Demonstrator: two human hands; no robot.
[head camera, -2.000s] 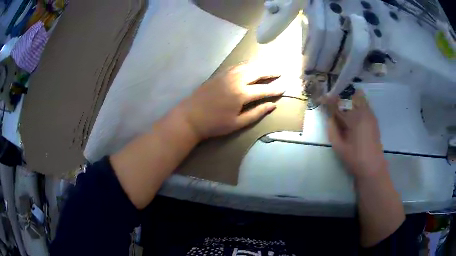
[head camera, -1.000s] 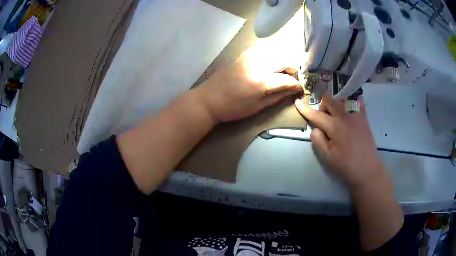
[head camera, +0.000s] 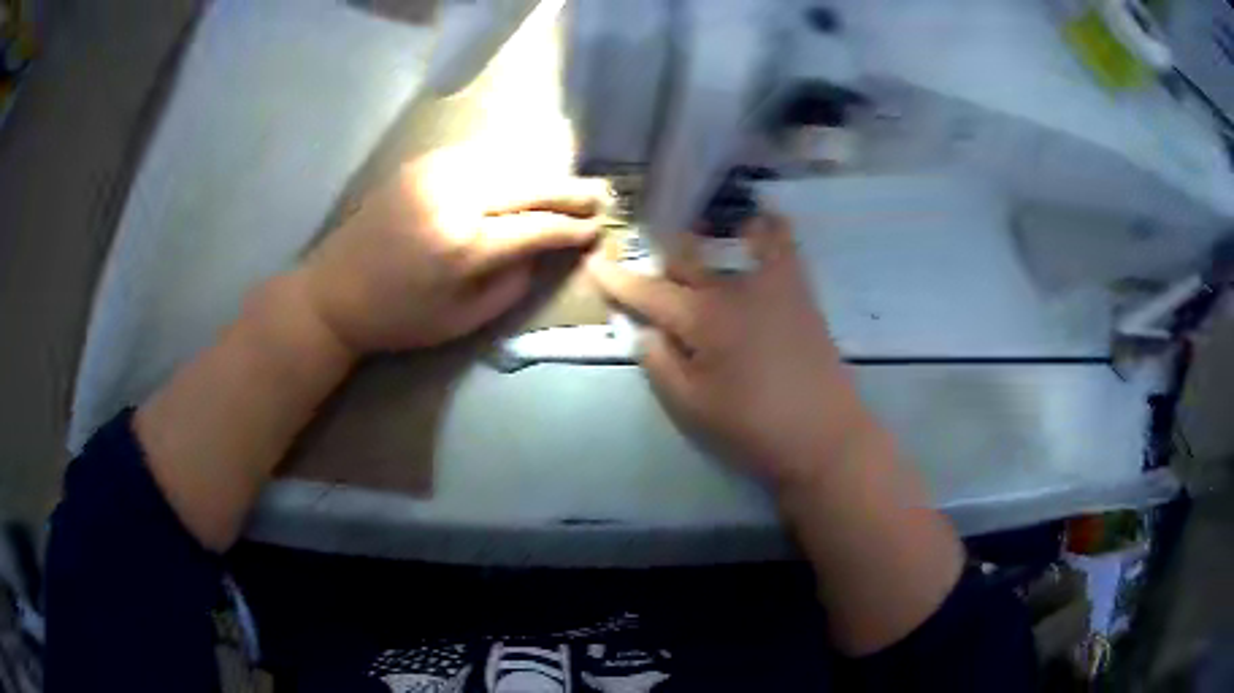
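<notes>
The brown garment panel (head camera: 386, 420) lies on the machine table, with a curved cut-out edge towards me. My left hand (head camera: 433, 251) rests on the panel, its fingertips at the panel edge beside the needle area. My right hand (head camera: 738, 345) reaches in from the right, its index fingertip at the same edge, close to the left fingertips. The presser foot area (head camera: 625, 224) is just above the fingertips, blurred and partly in glare. The fingers hide the edge, so I cannot tell whether it is folded.
The white sewing machine (head camera: 934, 102) stands at the upper right. A large off-white cloth (head camera: 223, 176) lies left of my left hand. The brown panel stack (head camera: 81, 149) is at the far left, blurred. The table's front edge (head camera: 596, 539) curves across below my hands.
The view has turned right, so everything sits further left and is blurred. My right hand came in from beside the foot to the panel edge; my left fingers closed together there.
</notes>
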